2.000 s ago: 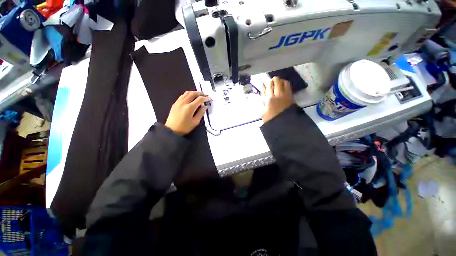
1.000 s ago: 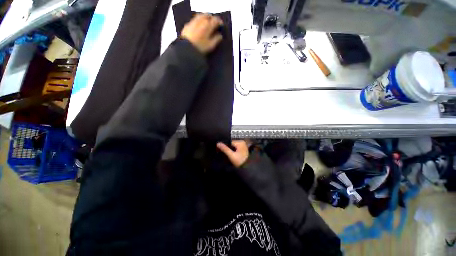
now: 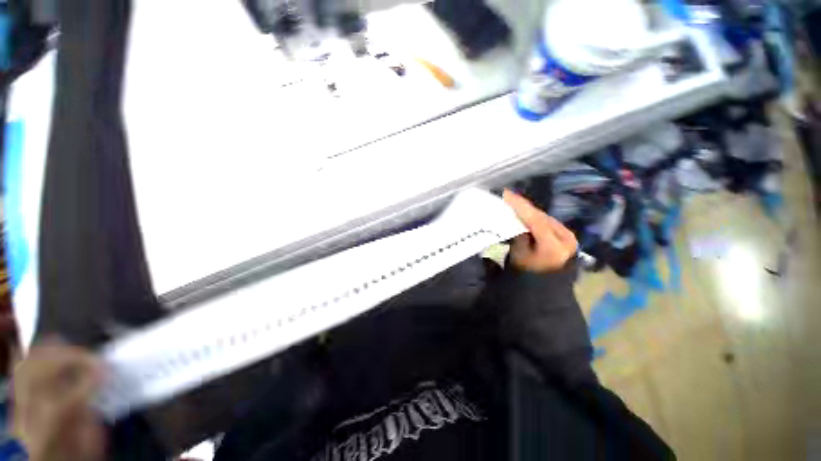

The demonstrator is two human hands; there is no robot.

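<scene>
A fabric strip (image 3: 315,293) shows its pale side with a dark dotted line along it. It is stretched out in front of the table's front edge, over my lap. My right hand (image 3: 544,236) grips its right end between thumb and fingers. My left hand (image 3: 58,401), blurred at the lower left, is at its left end and holds it there. The stack of dark cut strips (image 3: 85,180) lies on the left of the white table, with its lower end near my left hand.
The machine's presser foot area (image 3: 315,45) is blurred at the top. Right of it are an orange-brown stick (image 3: 438,74), a black flat rectangle (image 3: 473,25) and a lidded tub (image 3: 551,81). Fabric scraps (image 3: 666,162) lie heaped at the right. The table's front edge (image 3: 360,212) runs diagonally.
The strip has come off the table and now shows its pale side, stretched between both hands. My left hand moved down and left, my right hand right. The view has shifted and turned.
</scene>
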